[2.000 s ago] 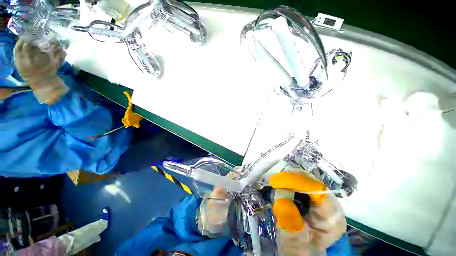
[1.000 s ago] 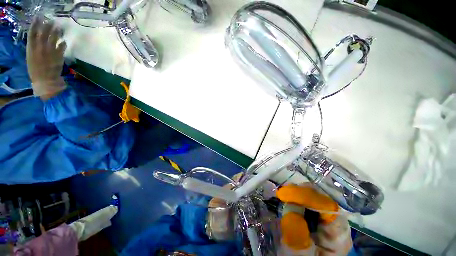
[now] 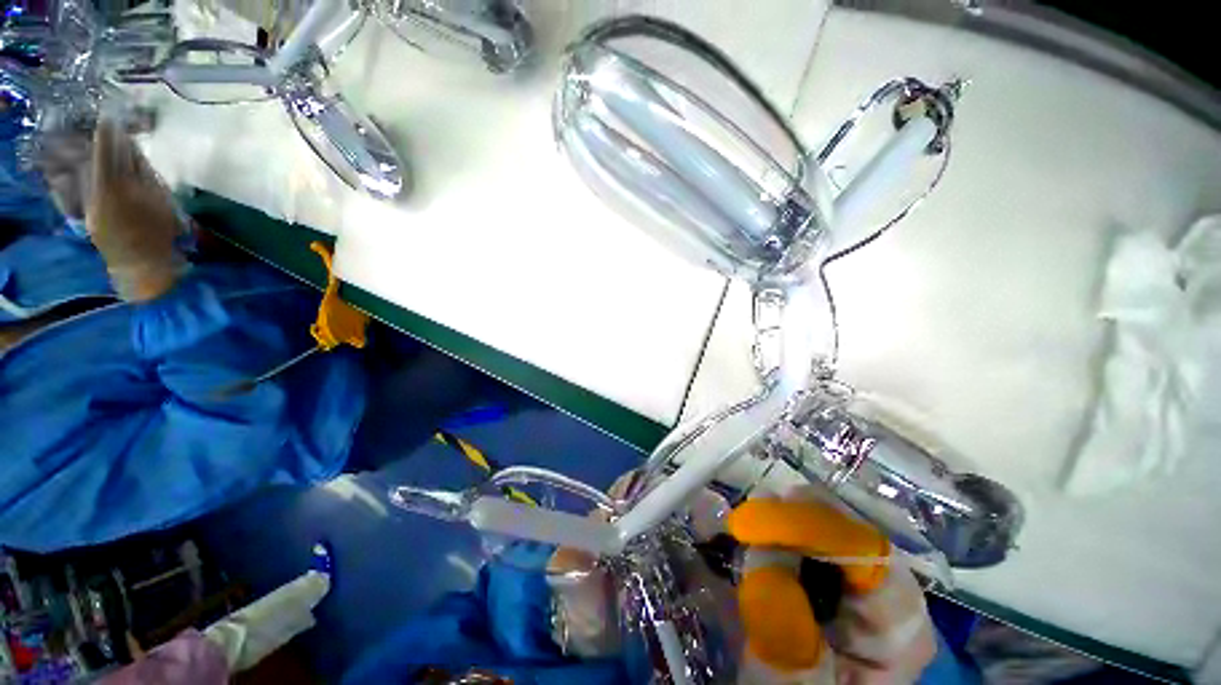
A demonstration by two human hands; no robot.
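A clear, shiny balloon-animal figure [image 3: 696, 462] lies partly on the white bench and juts over its front edge. Its large oval shell [image 3: 683, 161] and ear pieces [image 3: 897, 167] are at the back. A narrow tail-like tip [image 3: 435, 502] points left over the floor. My left hand [image 3: 585, 602], in a thin clear glove, is behind the near limbs and partly hidden by them. My right hand [image 3: 830, 589] has orange finger cots on the thumb and finger, with a small black part [image 3: 820, 586] between them, close beside the near limb.
A neighbour's gloved hand [image 3: 131, 221] and blue sleeve are at the left. Another clear figure [image 3: 301, 94] lies at the back left. An orange-handled tool [image 3: 338, 321] hangs at the green bench edge [image 3: 482, 368]. Crumpled white wipe [image 3: 1152, 348] lies right.
The view has shifted, so the bench items sit differently in the picture. The neighbour's hand has changed pose. My hands stay at the near limbs, with the black part still between the orange fingertips.
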